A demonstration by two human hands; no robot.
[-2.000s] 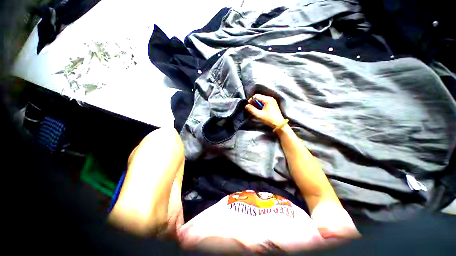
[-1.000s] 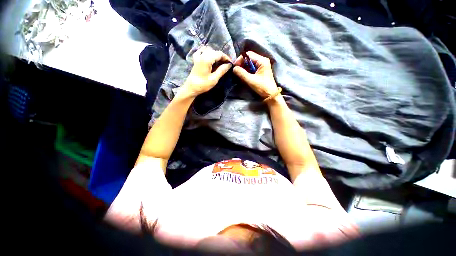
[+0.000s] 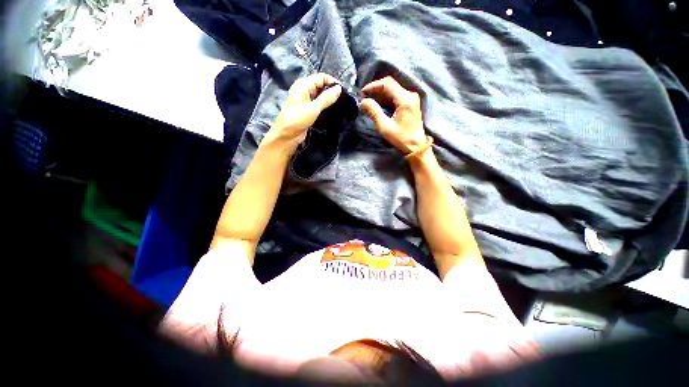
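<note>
The denim garment (image 3: 498, 128) lies inside out in front of me, pale grey-blue inside with dark navy parts. A dark cuff or sleeve end (image 3: 317, 148) hangs as a loop below my left hand. My left hand (image 3: 308, 106) pinches the dark edge of this cuff between thumb and fingers. My right hand (image 3: 394, 113) is bent beside it at the right end of the same edge, thumb and fingertips close to the cloth. The snips cannot be made out in my right hand; its palm side is in dark shadow.
Pale thread waste (image 3: 72, 34) lies on the white table (image 3: 166, 79) at far left. A blue bin (image 3: 162, 253) and a green crate (image 3: 106, 215) are on the floor at left. Dark cloth with pale snaps lies along the top. A small white label (image 3: 597, 242) shows at right.
Since the earliest frame the view has shifted and my left hand has come onto the cuff. Since a second ago the dark cuff edge shows more between my hands, and my right fingers have spread slightly.
</note>
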